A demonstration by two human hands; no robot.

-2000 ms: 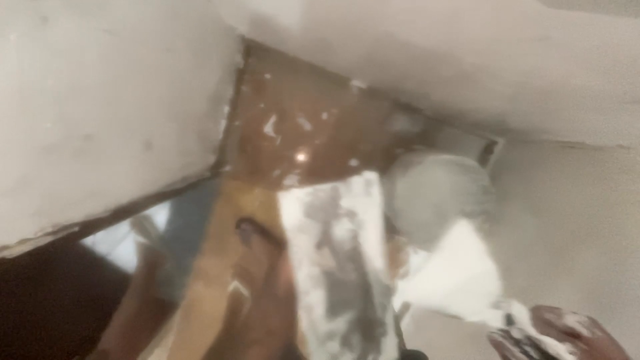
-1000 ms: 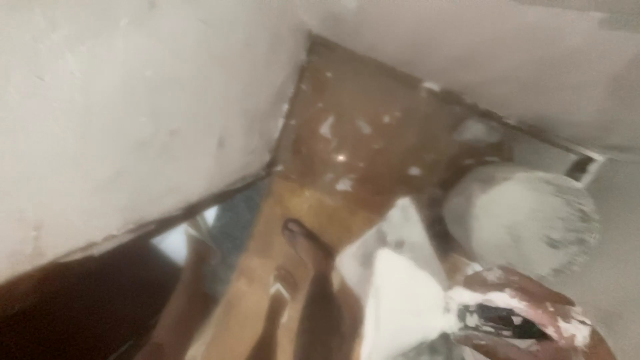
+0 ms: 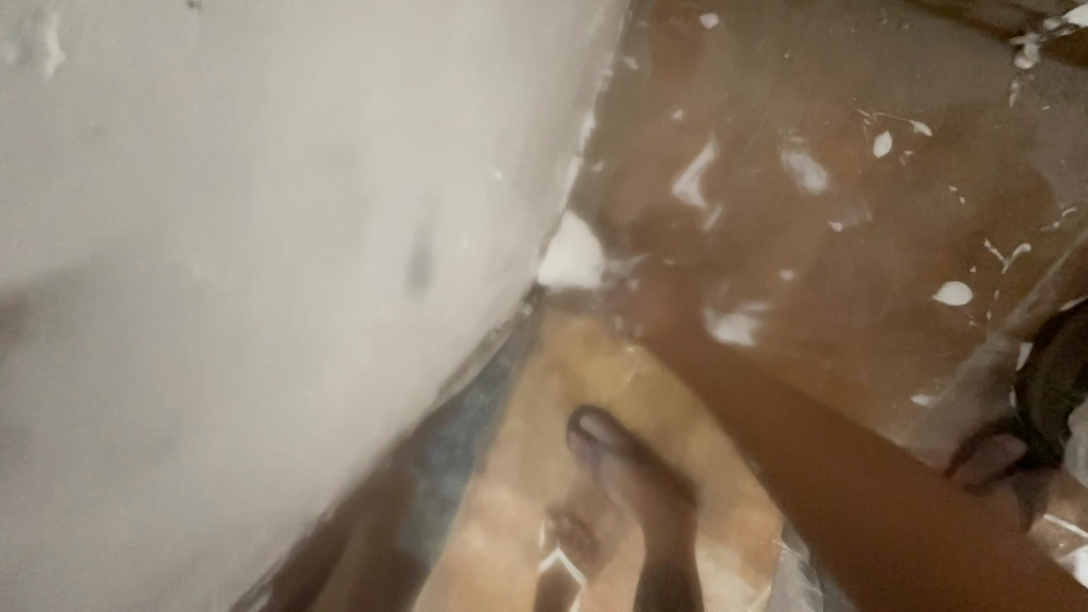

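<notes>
My right forearm reaches in from the lower right, and my right hand (image 3: 650,297), badly blurred, is at the lower edge of the pale wall. It grips a putty knife, whose white, roughly triangular blade (image 3: 574,255) lies against the wall's edge by the floor; the handle is hidden in the blur. The pale plastered wall (image 3: 297,212) fills the left side, with dark smudges and a raised white lump at its top left. My left hand cannot be seen.
White splatters, such as a round blob (image 3: 952,293), dot the brown floor (image 3: 850,255). A bare foot (image 3: 620,467) stands on a yellowish strip (image 3: 612,357). A dark rounded object (image 3: 1058,374) is at the right edge, with part of another foot (image 3: 994,459) near it.
My right hand has moved left with the putty knife, from beside the round pale container to the wall's lower edge. The white-smeared board and most of the container have left view as the view shifted.
</notes>
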